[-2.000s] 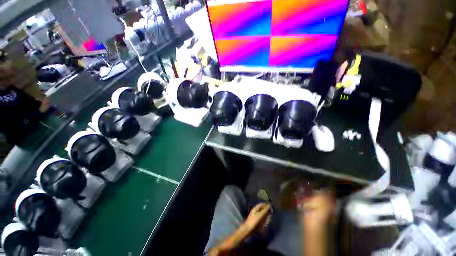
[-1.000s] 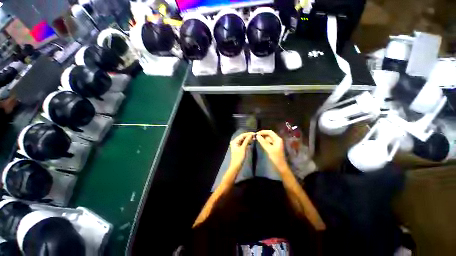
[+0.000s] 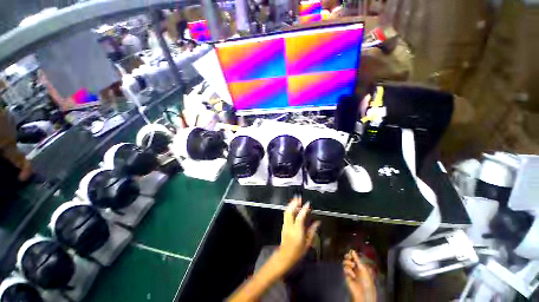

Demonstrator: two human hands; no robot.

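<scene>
My left hand (image 3: 297, 231) is raised over the front edge of the dark bench, fingers spread and nothing seen in it. My right hand (image 3: 359, 276) is lower, over my lap, with fingers curled; whether it holds something small cannot be told. Beyond my left hand, three white cameras with black ball fronts stand side by side on the dark bench: left (image 3: 246, 158), middle (image 3: 285, 158) and right (image 3: 324, 162). Another camera (image 3: 204, 144) stands at the corner to their left. Small white pieces (image 3: 388, 171) lie right of the white mouse (image 3: 359, 179).
A row of cameras (image 3: 81, 227) lines the green bench (image 3: 159, 236) at left. The monitor (image 3: 291, 71) stands behind. A black machine (image 3: 414, 109) hangs a white strip (image 3: 421, 189) over the bench edge. Camera units (image 3: 440, 253) are piled at right. Part of a person is at the left edge.
My hands were together over my lap a second ago. They are now apart, my left hand forward toward the bench with fingers spread. The view has tilted up.
</scene>
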